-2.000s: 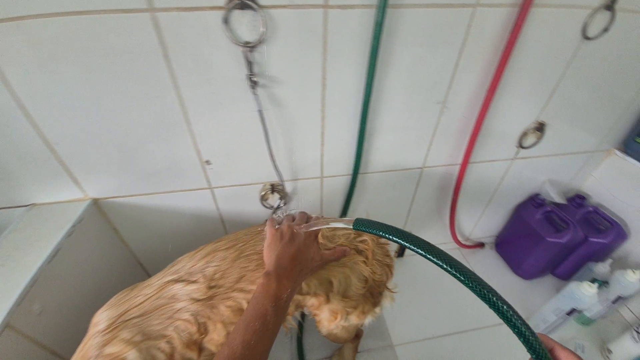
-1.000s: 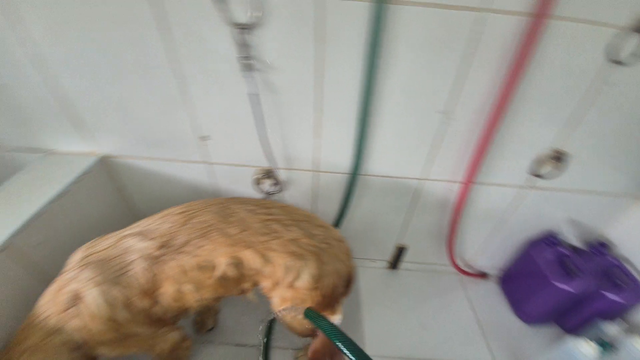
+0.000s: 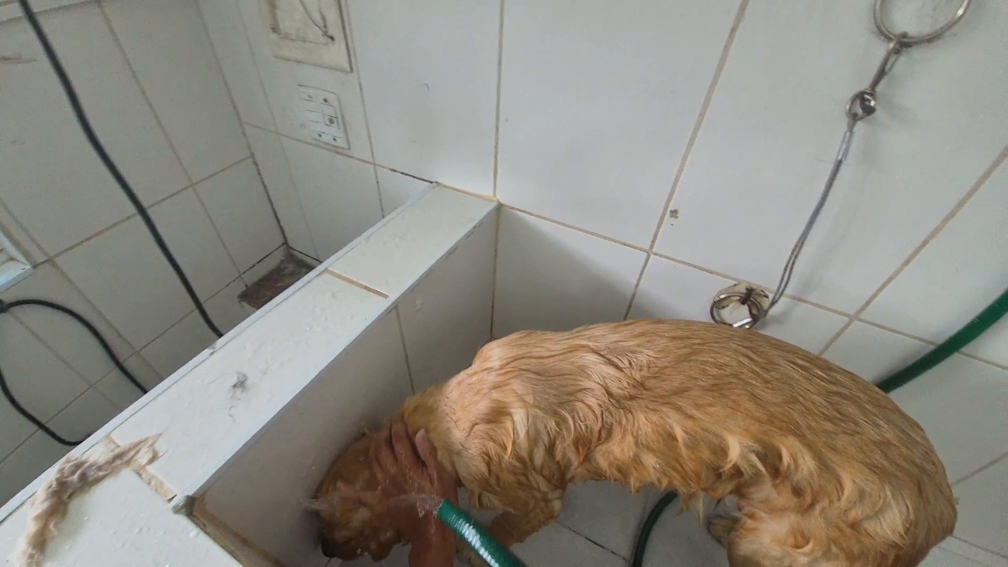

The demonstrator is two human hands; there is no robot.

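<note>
A wet golden-furred dog [image 3: 693,394] stands with its body bent and its head low at the left. My left hand [image 3: 405,472] lies with spread fingers on the side of the dog's head and neck. The end of a green hose [image 3: 472,534] points at that hand from below, and water runs from it over the hand and head. My right hand is out of view. A steel cable tether [image 3: 811,213] hangs from a metal ring [image 3: 921,20] to a lower wall ring [image 3: 740,305] behind the dog's back.
A low tiled partition [image 3: 299,339] with clumps of wet fur [image 3: 79,488] on top stands left of the dog. Beyond it, black cables [image 3: 118,169] hang near a switch plate [image 3: 323,116]. More green hose [image 3: 953,346] runs at the right.
The view has swung left. My left hand, two seconds ago on the dog's body near the right end, now rests on its head. The hose end has moved to the head too.
</note>
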